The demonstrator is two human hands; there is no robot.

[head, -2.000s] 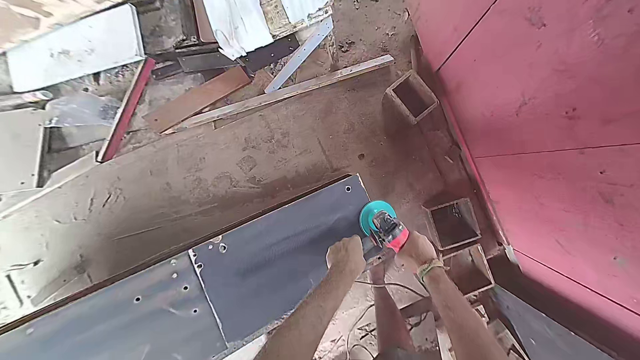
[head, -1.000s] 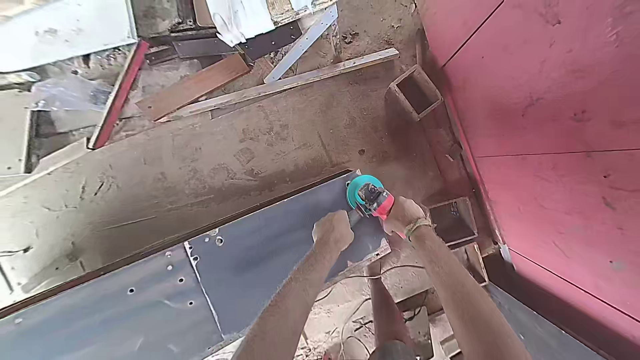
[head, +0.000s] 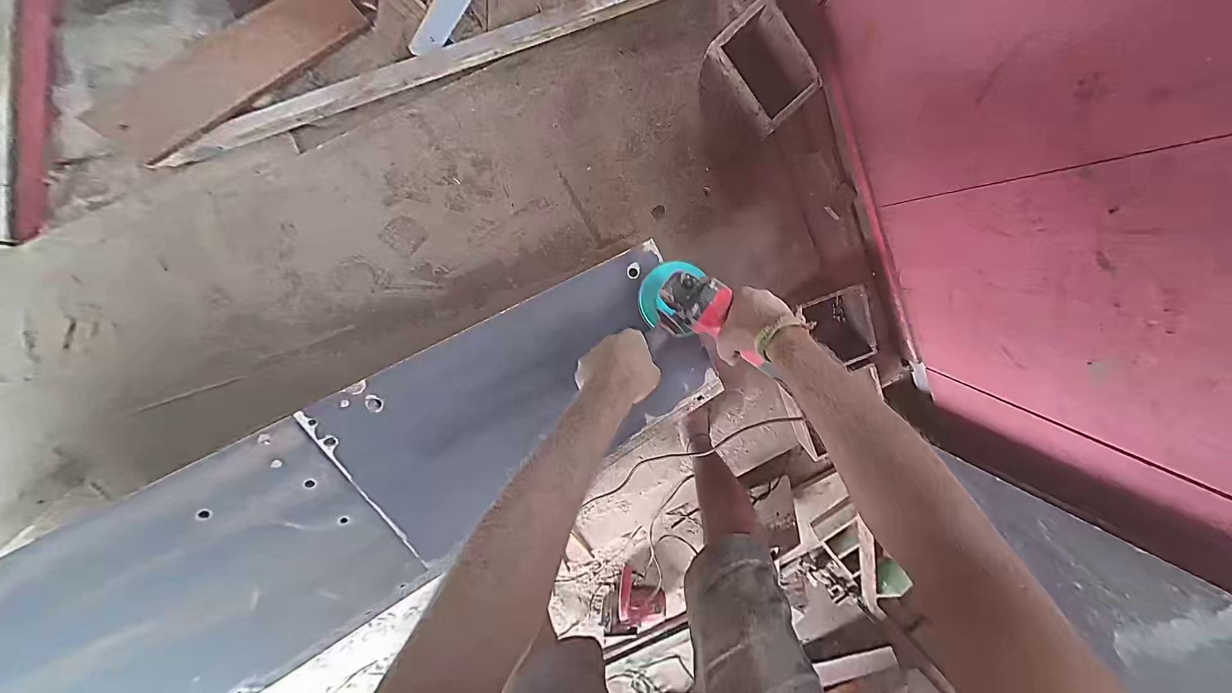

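Note:
A red and black handheld angle grinder (head: 701,300) with a round teal disc (head: 664,294) is at the far right end of a long dark grey panel (head: 481,385). My right hand (head: 756,327), with a band at its wrist, grips the red body. My left hand (head: 618,368) is closed at the tool's near left side, above the panel; the part that it grips is hidden. The panel has several round holes and a pale seam across it. A hazy patch, like dust, hangs beyond the disc.
A red panelled surface (head: 1039,221) rises on the right, with an open wooden box frame (head: 765,67) beside it. A long wooden batten (head: 404,82) and a brown board (head: 226,72) lie at the upper left. A cable (head: 654,459) loops near my legs, among wood scraps and a green object (head: 893,577).
The disc has moved from the panel's end edge inward, then back toward the end near the corner hole. Both hands have moved with the tool. The view has shifted.

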